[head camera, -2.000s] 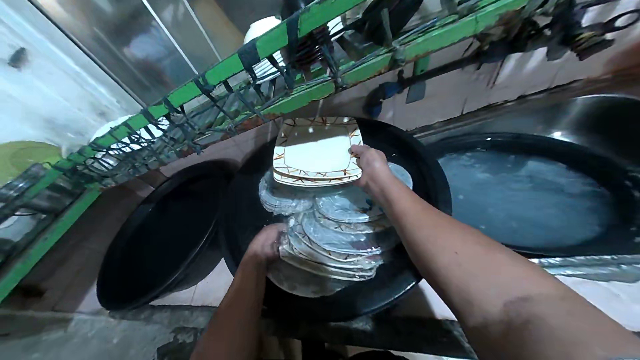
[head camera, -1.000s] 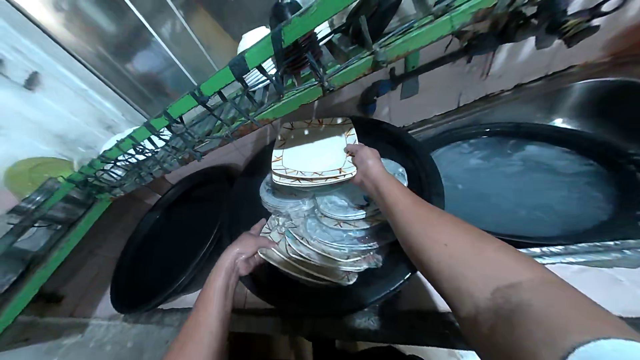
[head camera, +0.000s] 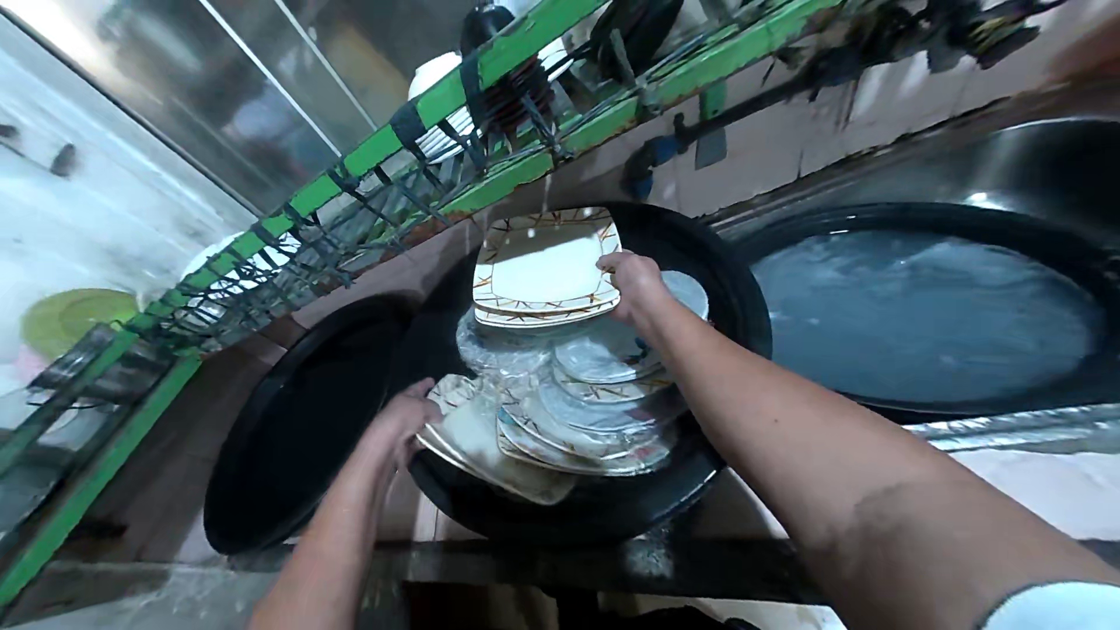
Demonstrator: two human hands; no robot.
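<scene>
My right hand (head camera: 637,284) grips the right edge of a small stack of square patterned plates (head camera: 547,267), held over the far side of a round black basin (head camera: 744,306). Below them, overlapping round plates (head camera: 591,420) lie in the basin, wet and glossy. My left hand (head camera: 404,422) holds the left edge of some squarish patterned plates (head camera: 499,446) at the basin's near left, which touch the round ones. The fingers beneath both sets of plates are hidden.
Another black basin (head camera: 289,437) sits to the left. At the right, a tub of cloudy water (head camera: 927,315) stands in a metal sink (head camera: 1050,166). A green metal rack (head camera: 516,188) with dishes crosses above the basins. A metal-covered edge (head camera: 1015,426) runs below the sink.
My left hand and the plates at its fingers have shifted left, apart from the round plates' edges. My right hand keeps its hold on the square plates.
</scene>
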